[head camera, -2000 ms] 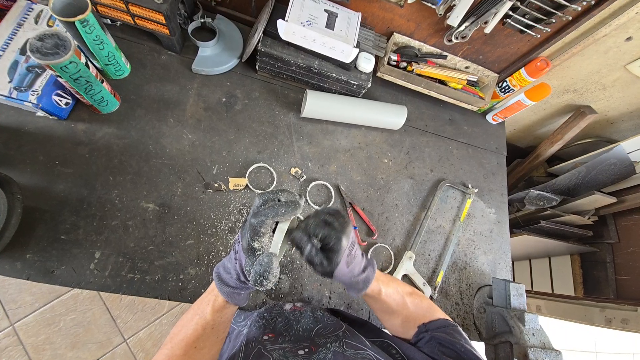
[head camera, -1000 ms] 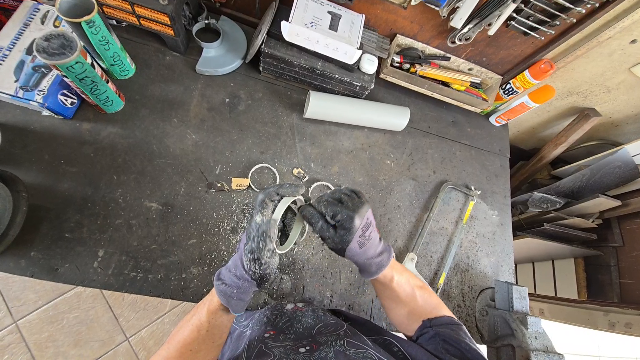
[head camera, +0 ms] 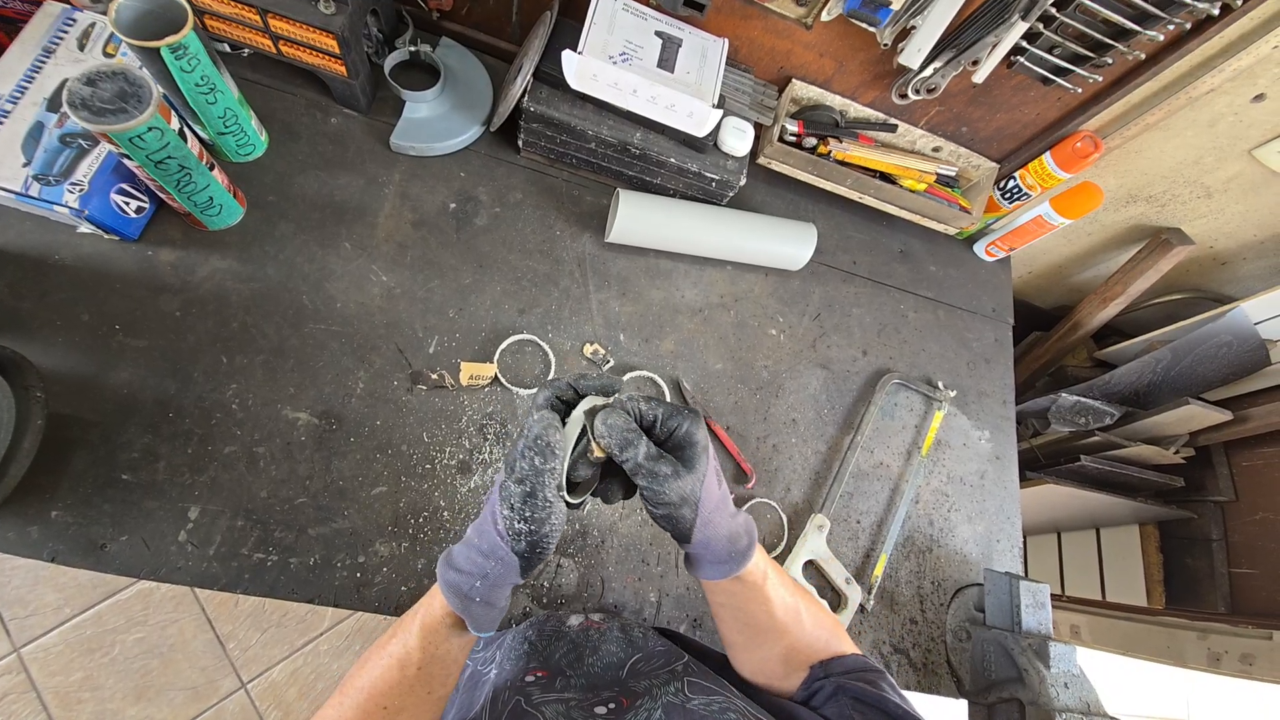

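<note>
Both hands wear dark work gloves dusted with pale shavings. My left hand (head camera: 535, 480) grips a white plastic pipe ring (head camera: 573, 450) from its left side. At the ring's upper right, my right hand (head camera: 660, 455) pinches a small tan piece, perhaps sandpaper (head camera: 597, 450), against it. A thin cut ring (head camera: 524, 363) lies beyond my hands, another (head camera: 647, 383) is partly hidden behind my right glove, and a third (head camera: 768, 525) is by my right wrist. Red-handled pliers (head camera: 730, 450) lie partly covered at the right. A hacksaw (head camera: 850, 480) rests farther right.
A white pipe length (head camera: 712, 231) lies toward the back. Behind it stand a wooden tool tray (head camera: 880, 165) and dark stacked blocks (head camera: 630, 140). A grinder guard (head camera: 440, 95) and labelled tubes (head camera: 190, 165) are back left. A bench vise (head camera: 1020, 640) is at the near right corner.
The wide ring, seen facing the camera a second ago, is now turned more edge-on between my hands. My right hand has shifted onto its upper right edge.
</note>
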